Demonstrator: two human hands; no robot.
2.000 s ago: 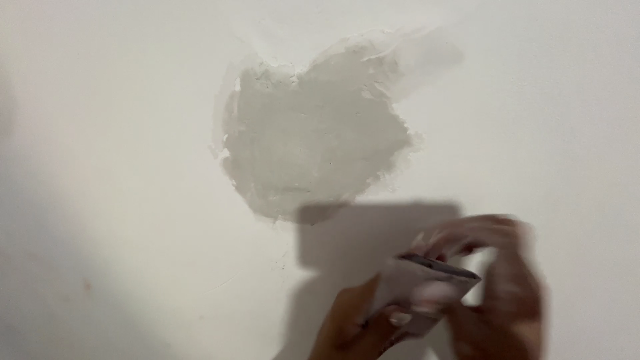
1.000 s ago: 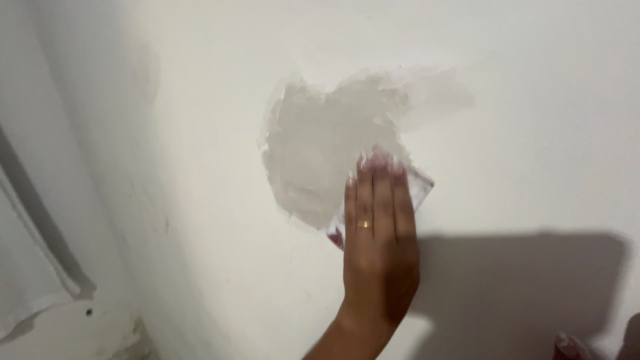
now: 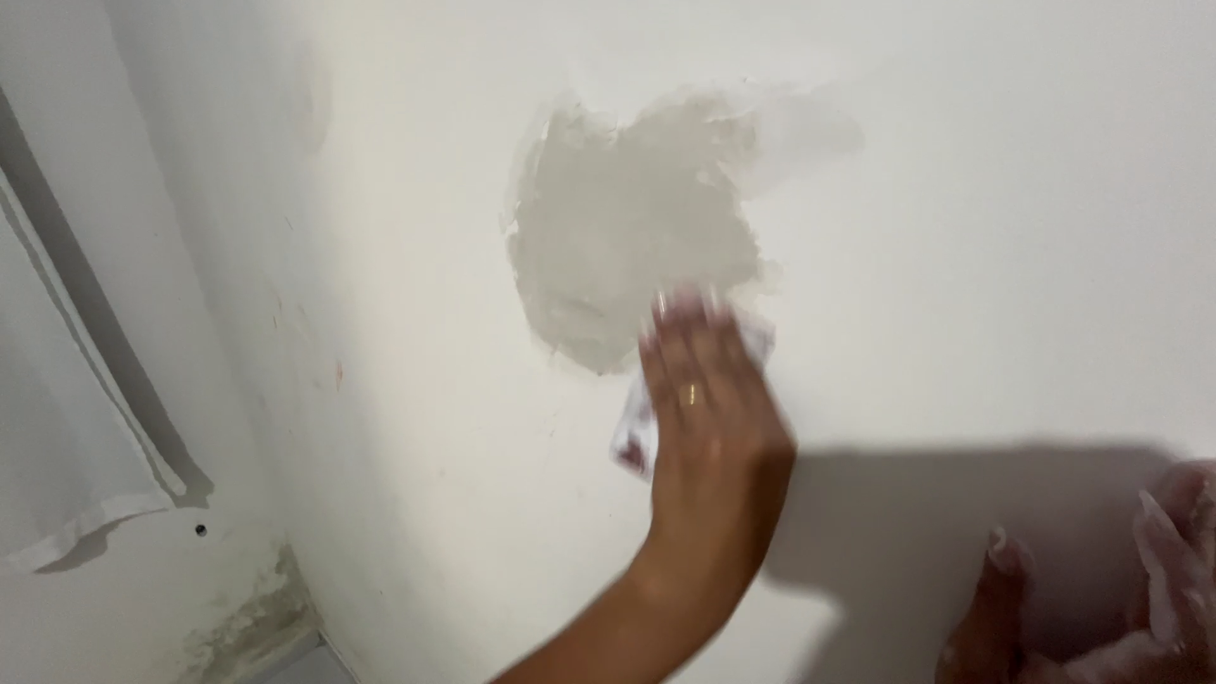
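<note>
My left hand [image 3: 708, 408], with a ring on one finger, lies flat over a folded sheet, seemingly sandpaper [image 3: 632, 446], and presses it to the white wall. The sheet's pale, dark-marked back shows at both sides of the fingers; its face is hidden. Under the fingertips is the lower right edge of a rough-edged grey patch of filler or bare plaster [image 3: 627, 228]. At the lower right, partly out of frame, my right hand [image 3: 1083, 589] has thumb and fingers apart, with white powder on it and nothing seen in it.
A white cloth, perhaps a curtain [image 3: 76, 437], hangs at the left by the wall corner. Beneath it are a small dark hole [image 3: 200, 530] and a stained, flaking area [image 3: 261, 608]. A broad shadow [image 3: 950, 494] falls on the wall at the lower right.
Two seconds ago both hands held the folded sheet at the lower right. My right hand has since let go, and my left hand now presses the sheet to the wall. The view has shifted.
</note>
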